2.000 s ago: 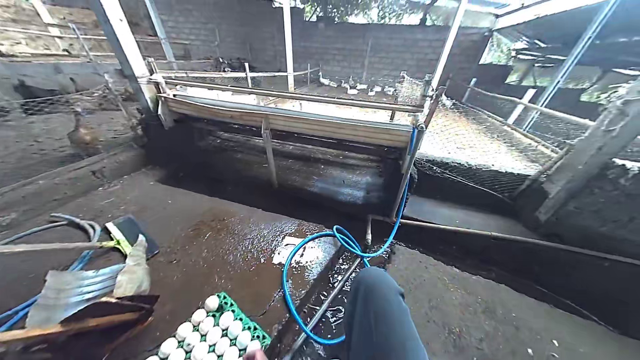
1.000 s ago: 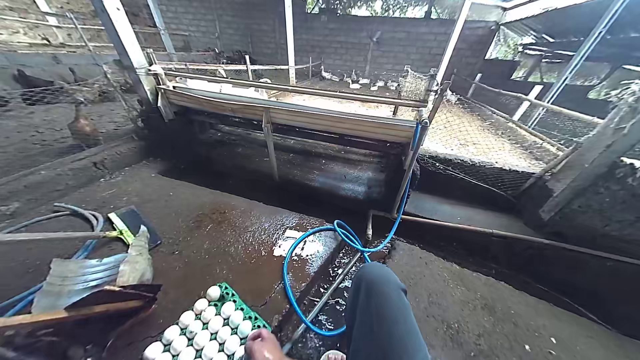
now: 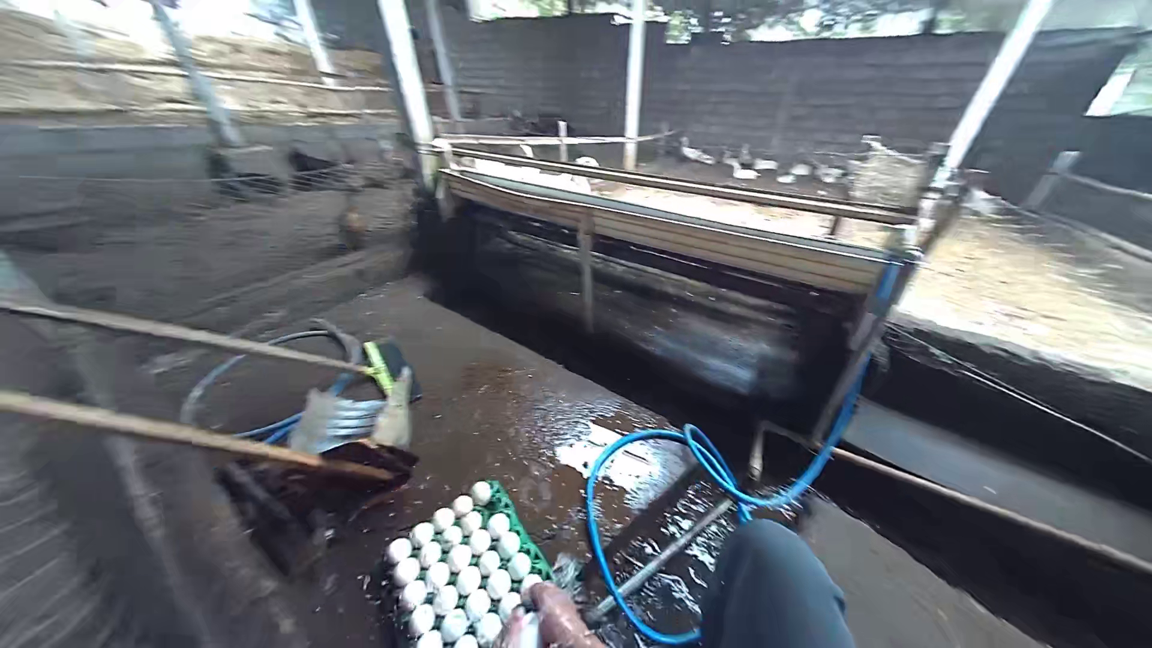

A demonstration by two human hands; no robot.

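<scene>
A green egg tray (image 3: 526, 533) full of white eggs (image 3: 468, 581) rests on the wet floor at the bottom centre. At its lower right corner is my right hand (image 3: 560, 616), its fingers and thumb around a white egg (image 3: 529, 632), partly cut off by the frame edge. My left hand is not in view. My bent knee (image 3: 772, 585) in dark trousers shows to the right of the tray.
A blue hose (image 3: 594, 504) loops on the floor beside a metal pipe (image 3: 661, 560). Left lie a long-handled broom (image 3: 382, 367), another wooden handle (image 3: 180, 434) and a corrugated piece (image 3: 346, 421). A low wooden barrier (image 3: 684, 225) stands ahead, with white birds (image 3: 742, 171) behind.
The view has swung to the left. My right hand, at the tray's lower right edge a second ago, now shows a white egg between its fingers.
</scene>
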